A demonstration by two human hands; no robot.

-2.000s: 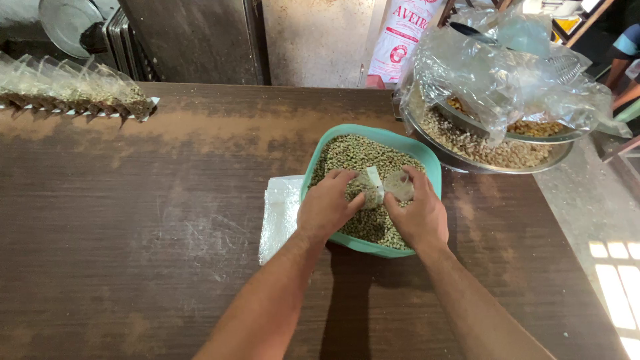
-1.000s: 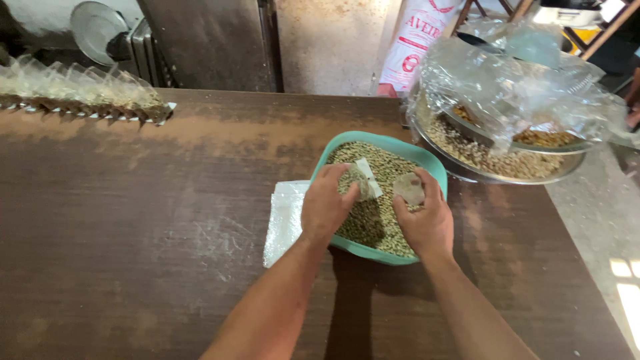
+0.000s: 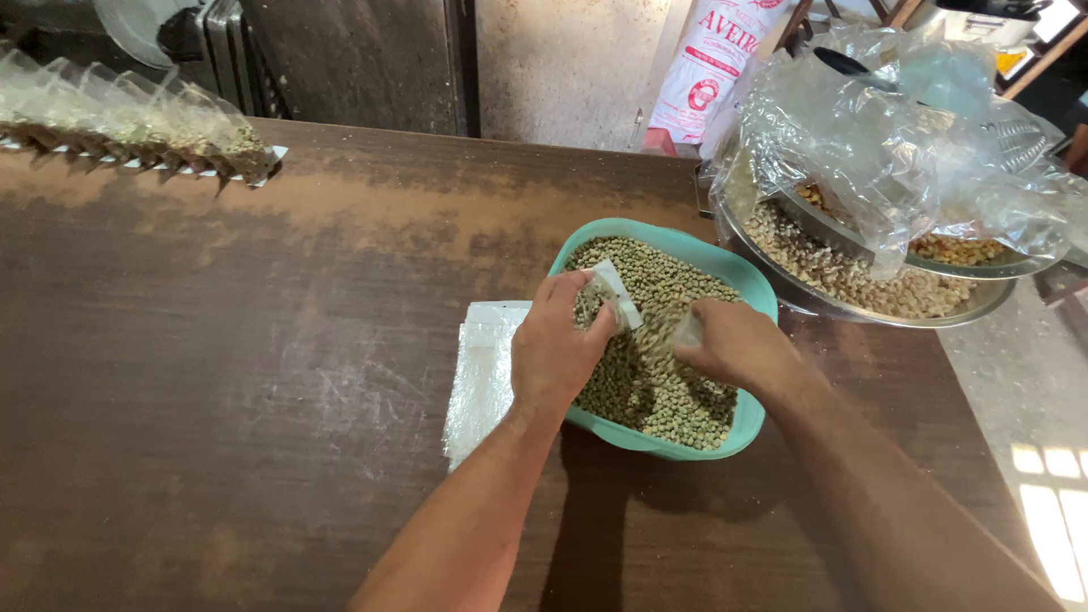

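A pale green plastic tub (image 3: 748, 433) full of small greenish dried peas or lentils (image 3: 688, 416) sits on the brown table. Over its left part, my left hand (image 3: 561, 336) grips a small clear plastic bag (image 3: 591, 304) that has a white strip and some of the pulses in it. My right hand (image 3: 739, 348) is at the right part of the tub, its fingers closed around a small translucent scoop or cup (image 3: 687, 330) touching the pulses. Flat plastic bags (image 3: 480, 382) lie stacked left of the tub, partly behind my left forearm.
Filled small bags (image 3: 127, 127) stand in a row at the table's far left edge. At the right, metal bowls (image 3: 960, 319) of grains are partly covered by clear plastic sheeting (image 3: 858, 127). A printed white sack (image 3: 710, 68) stands beyond the brown table (image 3: 255, 382).
My right hand has turned over and its scoop or cup now meets the pulses. My left hand still holds the small bag above the tub.
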